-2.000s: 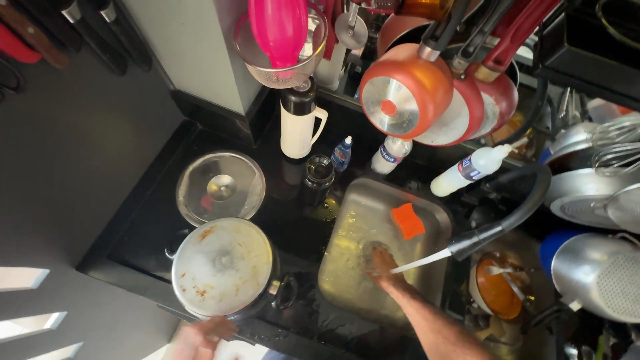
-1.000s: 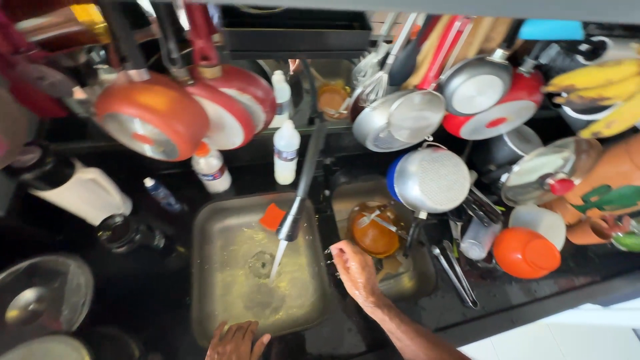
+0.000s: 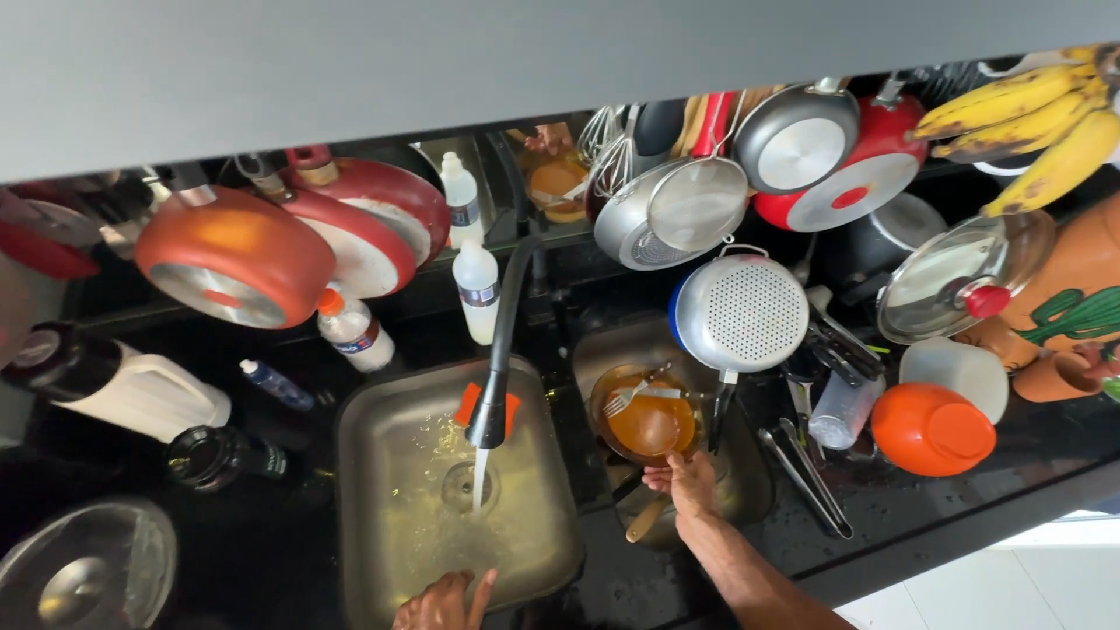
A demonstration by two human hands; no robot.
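Observation:
Water runs from the black faucet (image 3: 494,402) into the left steel sink basin (image 3: 385,542), where an orange sponge (image 3: 511,413) lies behind the stream. My left hand (image 3: 442,602) rests at the near edge of that basin, fingers spread, holding nothing. My right hand (image 3: 687,486) is over the right basin (image 3: 752,472), its fingertips at the near rim of a bowl (image 3: 652,418) with orange-brown liquid. Whether they grip the rim cannot be told. A fork (image 3: 623,401) and a knife (image 3: 669,394) lie across the bowl. A wooden handle (image 3: 647,518) shows below my right hand.
Right of the basins are a perforated metal pot (image 3: 744,311), tongs (image 3: 805,481), an orange bowl (image 3: 934,429) and a glass lid (image 3: 954,271). A thermos (image 3: 140,389), a black jar (image 3: 210,457) and bottles (image 3: 354,332) stand left. Pans (image 3: 232,254) hang above the counter.
The view has swung right along the counter. My right hand has moved from the left basin to the bowl in the right one. My left hand was beside the lidded pot and is now at the left basin.

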